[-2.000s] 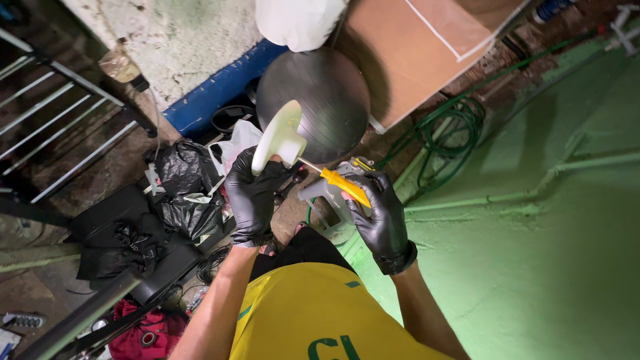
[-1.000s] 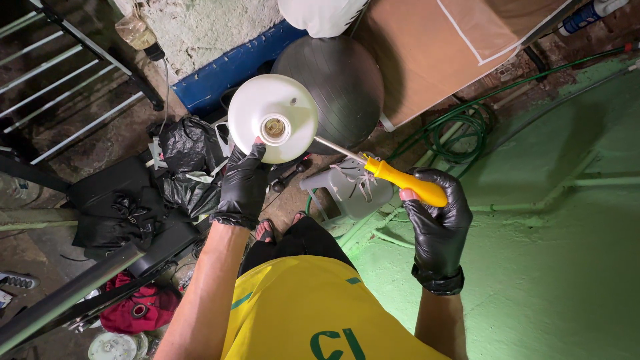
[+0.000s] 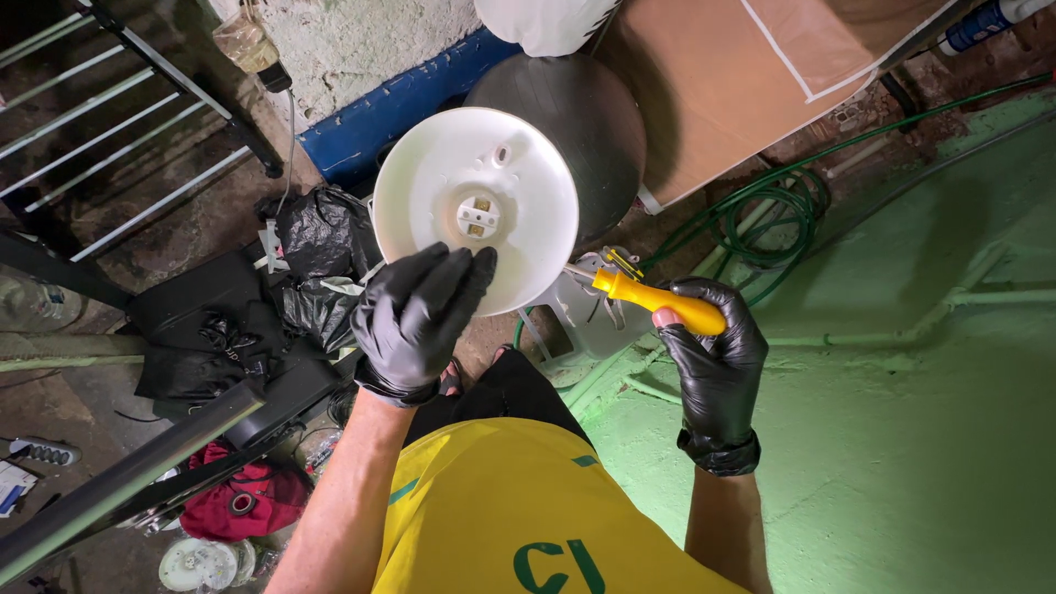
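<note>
My left hand point(image 3: 421, 318), in a black glove, holds a round white lamp holder base point(image 3: 528, 198) by its lower edge. Its back faces me, with a small white terminal block and brass-coloured contacts at the centre and an oval hole above. In my right hand point(image 3: 718, 346), also gloved in black with the thumb tip bare, is a screwdriver with a yellow handle point(image 3: 660, 304). The shaft points left towards the rim of the base, and its tip is hidden behind or at that rim.
A dark exercise ball point(image 3: 606, 140) lies beyond the base, beside a large brown panel point(image 3: 701, 99). A green hose point(image 3: 775, 223) is coiled at right. Black plastic bags point(image 3: 326, 231) and a metal rack point(image 3: 124, 124) stand left. Below are a grey stool point(image 3: 577, 322) and a red bag point(image 3: 247, 499).
The lamp base has been turned over: its front with the round socket opening faced me a second ago, and now its back with the terminals does. The screwdriver stays in my right hand.
</note>
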